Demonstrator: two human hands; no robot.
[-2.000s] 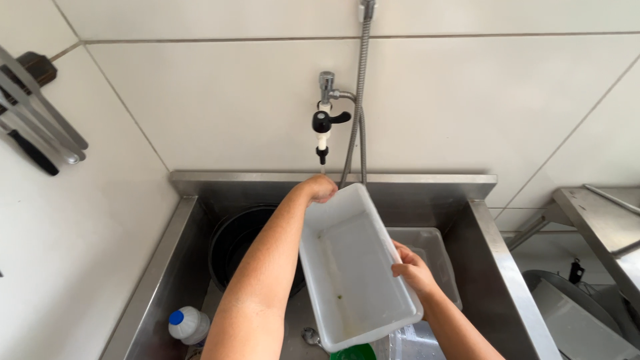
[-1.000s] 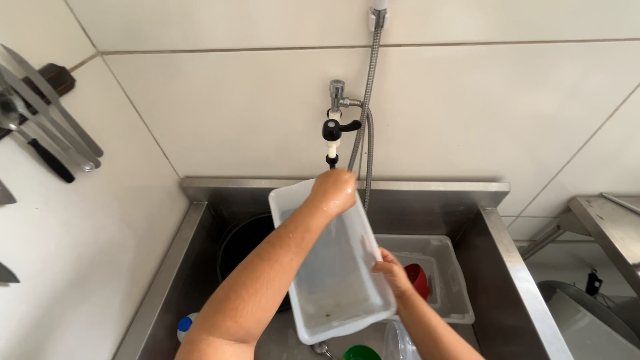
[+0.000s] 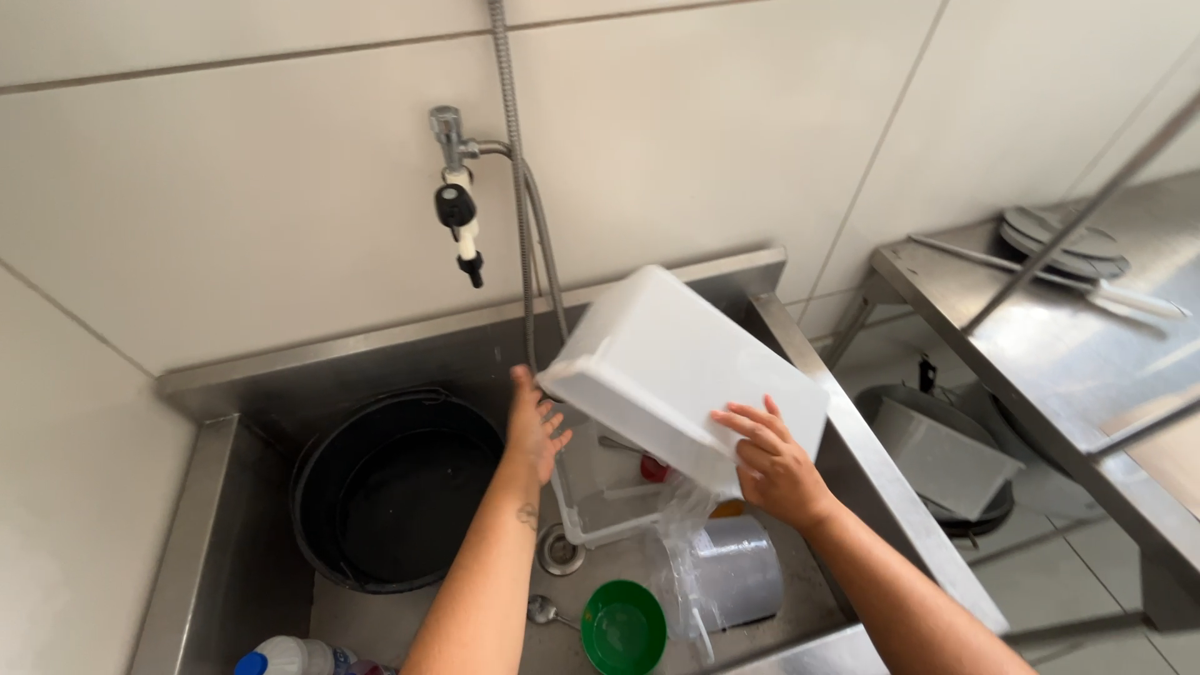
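A white rectangular plastic tub (image 3: 694, 366) is tilted over the right half of the steel sink, its underside and outer walls facing me. My right hand (image 3: 773, 459) grips its near edge, fingers spread on the outside. Beside its left corner, my left hand (image 3: 537, 427) has its fingers spread and holds nothing; whether a fingertip touches the tub I cannot tell. Up and left of the hands hangs the tap with a black handle (image 3: 456, 206). Below the tub lies a shallow translucent tray (image 3: 595, 534) with a red item (image 3: 654, 469) in it.
The sink's left side holds a black bucket (image 3: 398, 492). Near the drain (image 3: 561, 548) are a green bowl (image 3: 623, 626), a spoon (image 3: 544, 610), a grey container (image 3: 741, 572) with clear plastic and a blue-capped bottle (image 3: 281, 656). A steel table (image 3: 1050, 319) with utensils stands right.
The tub has moved right, away from the tap, and turned so its outside shows instead of its inside. My left hand has come out of it. The view has swung right.
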